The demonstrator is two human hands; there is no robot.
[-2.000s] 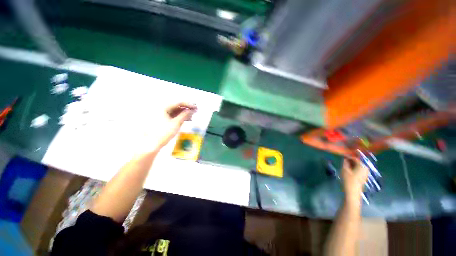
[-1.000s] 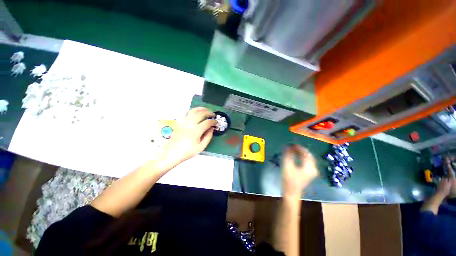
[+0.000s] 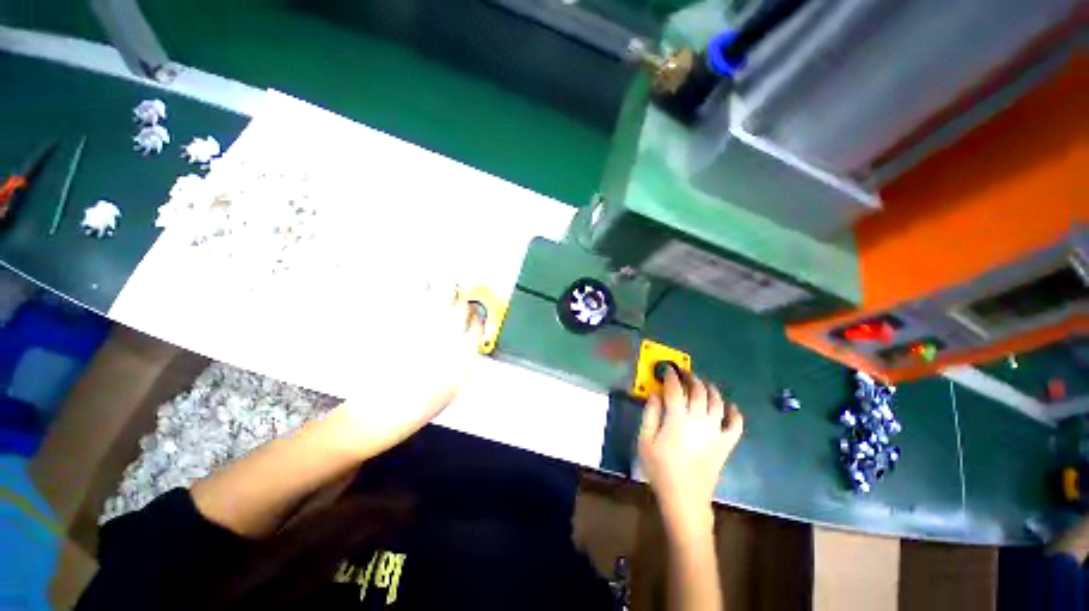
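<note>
The press nest [image 3: 586,306] is a black round cup on the green base plate, with a white pronged part and dark gaps in it. My left hand [image 3: 436,364] is at the left yellow start button [image 3: 486,319], fingers over it, partly washed out against the white sheet. My right hand [image 3: 689,430] rests its fingertips on the right yellow start button [image 3: 660,368]. No part shows in either hand. The green press head [image 3: 728,227] stands behind and right of the nest.
White parts [image 3: 233,215] lie on the white sheet [image 3: 394,227]; more fill the carton [image 3: 203,436] at lower left. Blue-and-white assemblies [image 3: 868,432] are piled right, with small dark pieces [image 3: 788,401] nearer. An orange control box [image 3: 979,215] stands right; orange-handled pliers [image 3: 14,191] lie far left.
Two seconds ago my right hand was at the assemblies pile. One second ago my left hand was at the nest; it has moved left to its button. My right hand has moved onto the right button.
</note>
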